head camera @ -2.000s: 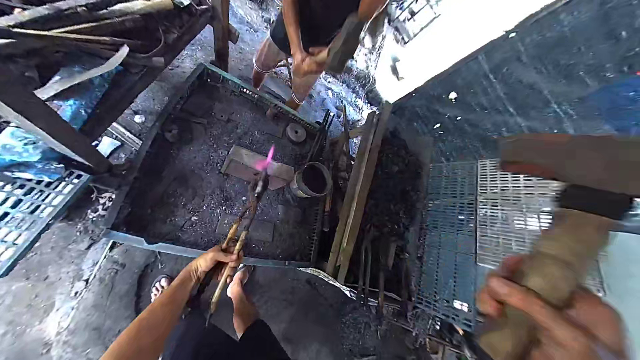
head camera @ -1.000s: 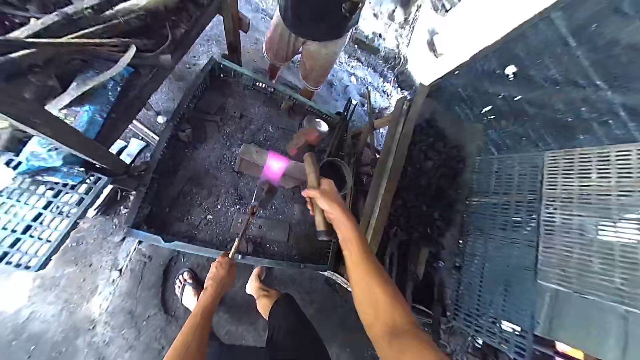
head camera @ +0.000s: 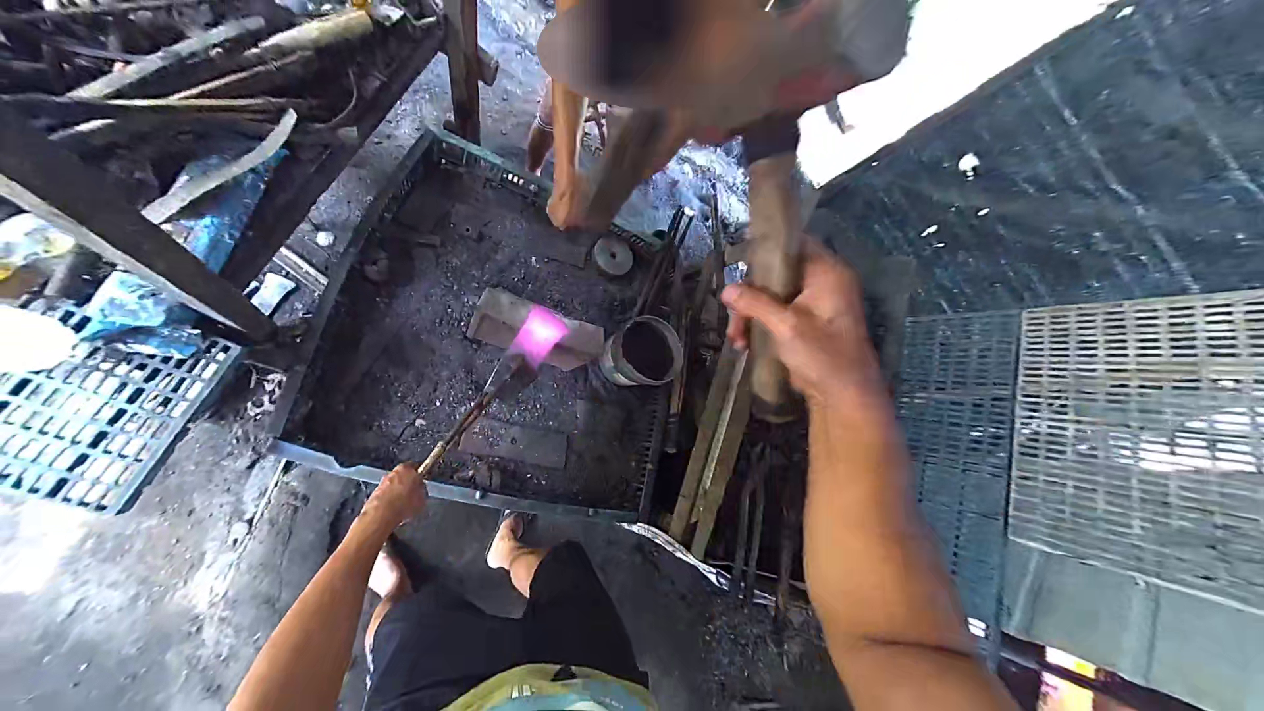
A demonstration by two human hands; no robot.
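Note:
Glowing pink, a piece of hot metal (head camera: 540,336) lies across a rectangular anvil block (head camera: 583,346) in a crate of dark grit. My left hand (head camera: 397,494) is closed around the handles of long tongs (head camera: 456,432), whose jaws reach the hot metal. On the right, my right hand (head camera: 815,316) grips the wooden handle of a hammer (head camera: 772,227), raised with its head near the top edge. Another person's hand (head camera: 567,202) holds a second wooden-handled hammer (head camera: 627,163) beyond the block; its head is blurred and overlaps other things.
A can (head camera: 644,352) stands right of the block, with a round metal disc (head camera: 612,256) behind it. The plastic crate's rim (head camera: 553,502) runs before my feet. Wooden planks (head camera: 713,444) lie along its right side; plastic grating (head camera: 1136,434) stands farther right.
My right hand has lifted the hammer up and away from the block. The co-worker's arm and hammer have come in over the crate's far side. The tongs remain in my left hand.

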